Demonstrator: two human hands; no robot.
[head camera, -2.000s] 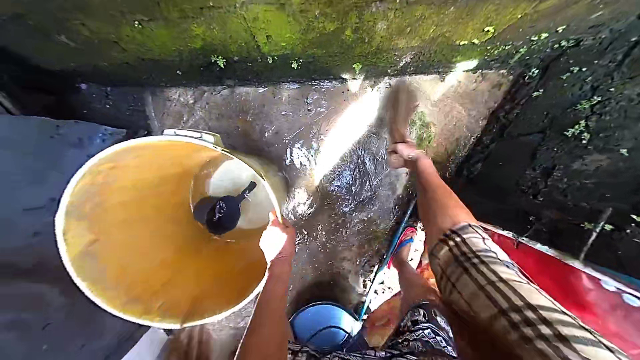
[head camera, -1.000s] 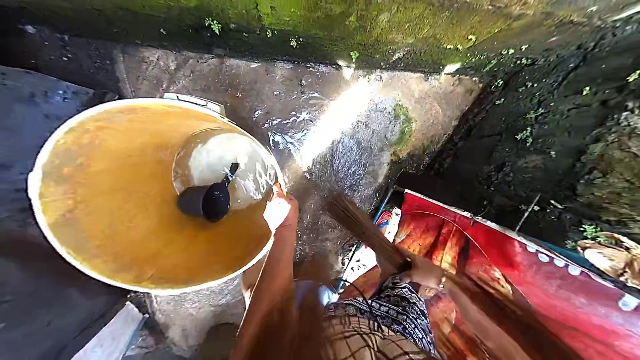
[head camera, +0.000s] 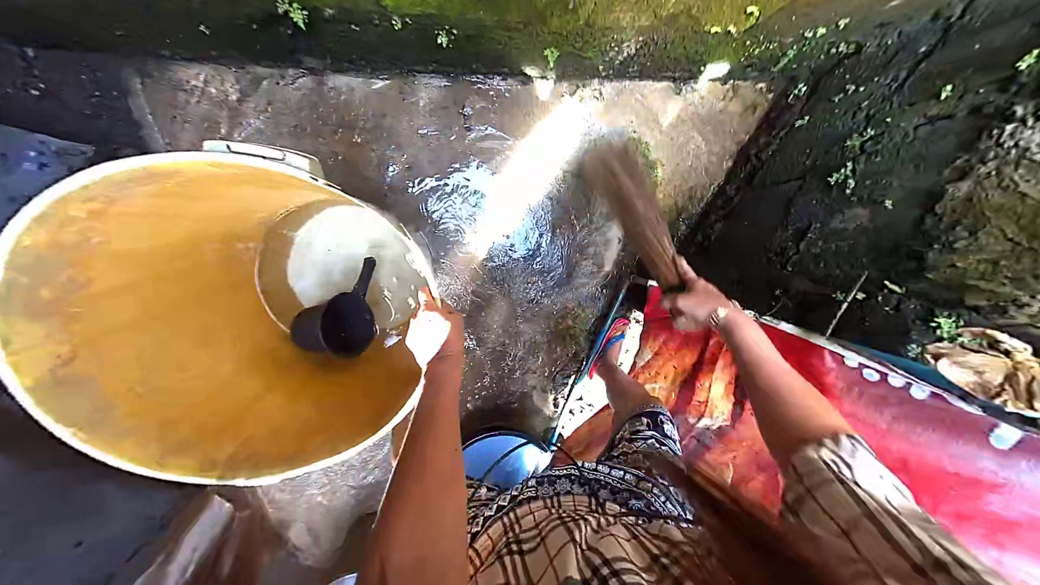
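My right hand (head camera: 695, 301) is closed around the bound end of a stick broom (head camera: 634, 207), whose blurred bristles point up and away over the wet concrete floor (head camera: 520, 325). With my left hand (head camera: 436, 329) I grip the pale rim of a large round tub (head camera: 215, 479) full of yellowish-brown water. Inside the tub, near that hand, a dark plastic dipper (head camera: 349, 323) rests in or over a round, pale, clear-walled container (head camera: 333, 244).
A blue bucket (head camera: 505, 459) stands by my legs. Red printed sheeting (head camera: 877, 422) lies at the right, beside my sandalled foot (head camera: 621, 382). A mossy wall (head camera: 520, 32) runs along the back, and a dark, rough wall (head camera: 845, 179) rises at the right.
My right hand with the broom was low near my legs one second ago and is now farther forward, over the floor. My left hand stays on the tub rim.
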